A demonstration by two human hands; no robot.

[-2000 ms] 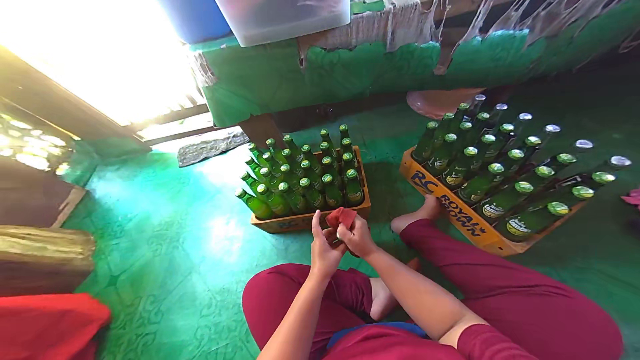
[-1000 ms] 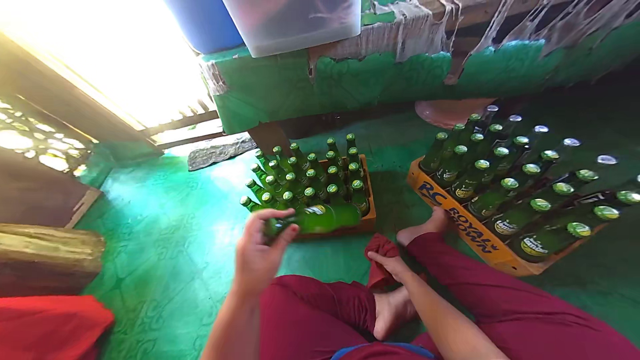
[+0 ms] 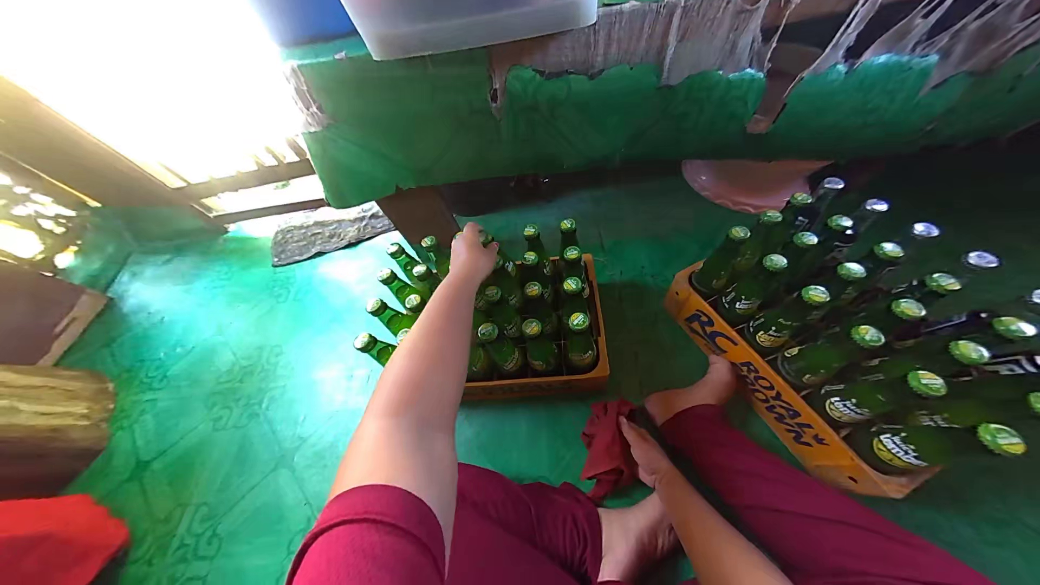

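Note:
My left hand [image 3: 474, 253] reaches over the back of the nearer wooden crate [image 3: 536, 388], its fingers around the top of a green glass bottle [image 3: 487, 238] standing among several others. My right hand [image 3: 644, 449] holds a dark red cloth [image 3: 608, 448] low between the two crates, beside my foot. Capped green bottles [image 3: 578, 341] fill the visible part of the nearer crate, and my left forearm hides some of them. At the right stands an orange-yellow wooden crate [image 3: 756, 398] marked RC Royal Crown, with capped green bottles [image 3: 898, 447] bearing yellow and white labels.
A table with a torn green cover [image 3: 569, 130] stands at the back, a translucent plastic bin [image 3: 479, 24] on it. A pink basin [image 3: 751, 183] lies beneath. A flat stone [image 3: 329, 231], a log [image 3: 53, 418] and red fabric [image 3: 57, 532] are at the left. My bare feet are near both crates.
One second ago my left hand held a green bottle lying sideways in front of the nearer crate; now it is at the crate's back. My right hand stays low with the red cloth.

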